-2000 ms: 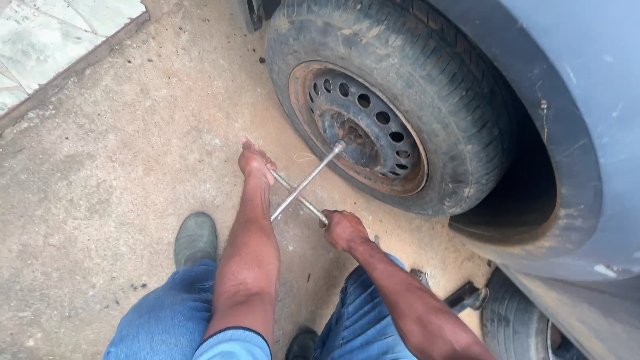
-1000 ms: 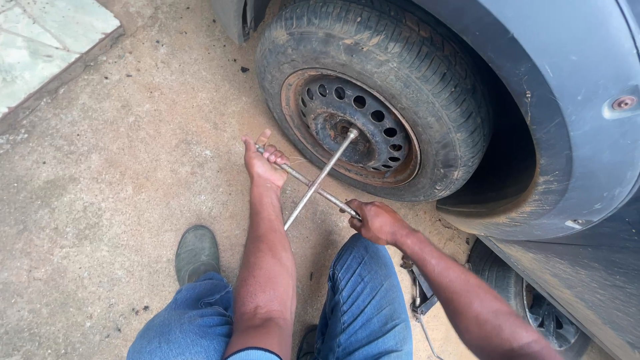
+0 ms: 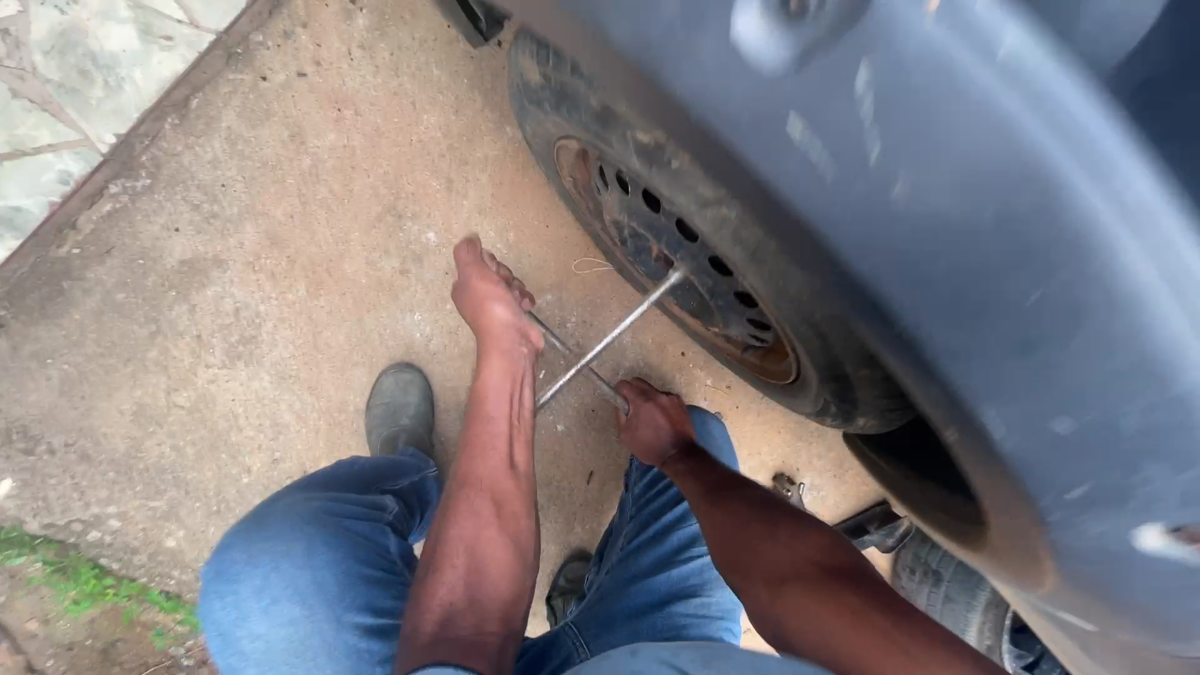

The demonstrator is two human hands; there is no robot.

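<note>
A metal four-way lug wrench (image 3: 609, 339) reaches from between my hands to the hub area of a rusty steel wheel (image 3: 689, 267), its far end against the wheel centre. My left hand (image 3: 492, 292) is closed around one end of the cross bar. On the opposite end of that bar, nearer my knee, my right hand (image 3: 652, 419) is wrapped. A worn tire (image 3: 600, 122) surrounds the steel wheel and sits partly under the car's fender. Which bolt or nut the socket covers cannot be told.
The grey-blue car body (image 3: 937, 234) fills the right side. A jack (image 3: 872, 525) and another wheel's tire (image 3: 947, 591) lie low at the right, by the car's edge. Stone paving (image 3: 94, 75) borders the concrete at upper left; grass (image 3: 94, 581) grows at lower left.
The view has shifted closer over the fender, which now covers more of the tire. My left hand's fingers, partly spread one second ago, are now curled around the bar end.
</note>
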